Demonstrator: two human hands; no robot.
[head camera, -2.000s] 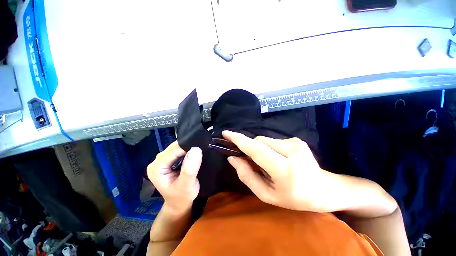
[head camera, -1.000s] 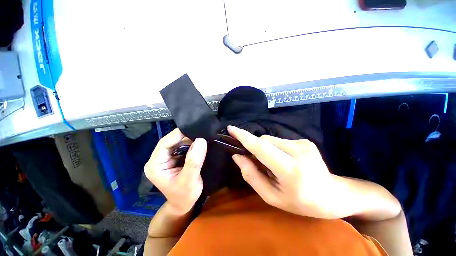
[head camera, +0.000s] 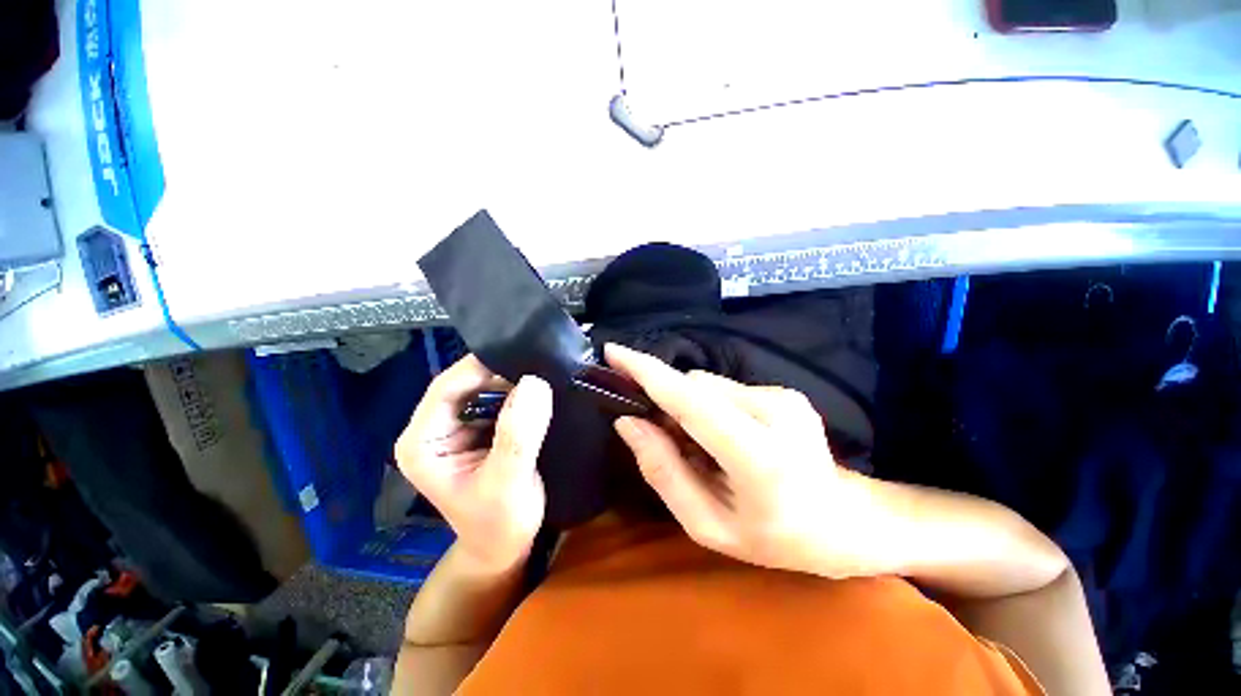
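A wide, smooth black strip (head camera: 497, 292) stands up above my left hand (head camera: 479, 462), which pinches its lower end between thumb and fingers. A small dark, shiny piece also shows inside the curled left fingers. My right hand (head camera: 742, 469) holds a thin dark tool (head camera: 613, 390) with a bright edge line between thumb and forefinger; its tip meets the base of the strip. Which tool it is cannot be told. A black garment (head camera: 789, 356) lies on my lap under both hands, with a rounded part against the table edge.
A white machine table (head camera: 381, 150) with a ruler along its front edge lies ahead. A phone (head camera: 1051, 14) lies at the top right. Below are a blue crate (head camera: 357, 524) at left and dark garments at right.
The black strip first swung out to the left and now leans a little further left. Both hands stay close together, and the tool tip stays at the strip's base.
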